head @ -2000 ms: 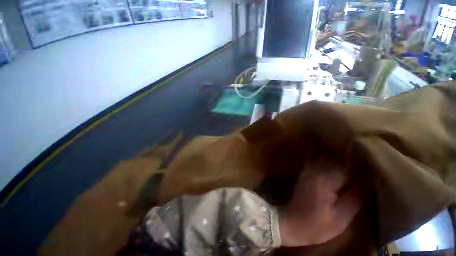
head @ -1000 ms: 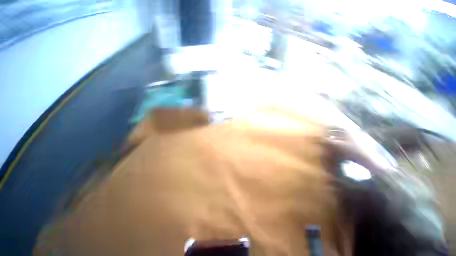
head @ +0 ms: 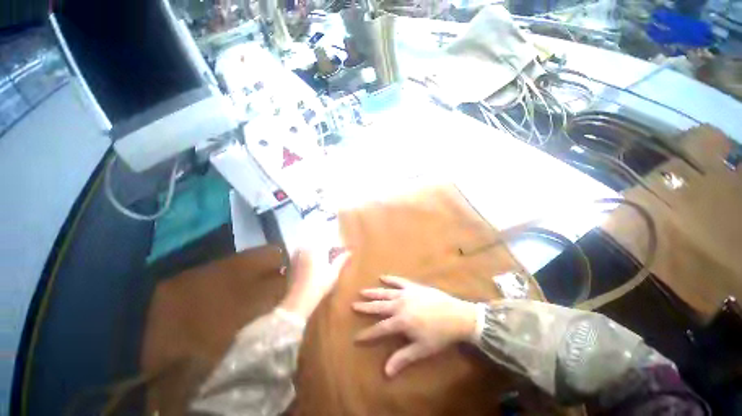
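Observation:
The brown bag panel (head: pixel 407 227) lies spread on the white machine table and hangs over its front edge. The white sewing machine (head: pixel 277 138) with a red three-diamond logo stands at the upper left. My left hand (head: pixel 313 276) rests at the panel's left part just below the machine head, fingers pointing towards it; whether it grips the cloth cannot be told. My right hand (head: pixel 416 318) lies flat on the panel with fingers spread, holding nothing. A thin brown handle (head: pixel 643 260) loops off the panel's right side. The needle area is not clear.
A beige cloth bundle with cords (head: pixel 492 53) lies at the upper right. Flat brown bags with dark handles (head: pixel 696 211) lie at the right. A dark-screened control box (head: pixel 130 57) stands at the upper left. A teal cloth (head: pixel 191 218) lies left of the machine.
The view has turned right and down. The brown panel, earlier bunched up and then blurred, now lies flat on the table. Both hands are now on it, the right one spread open.

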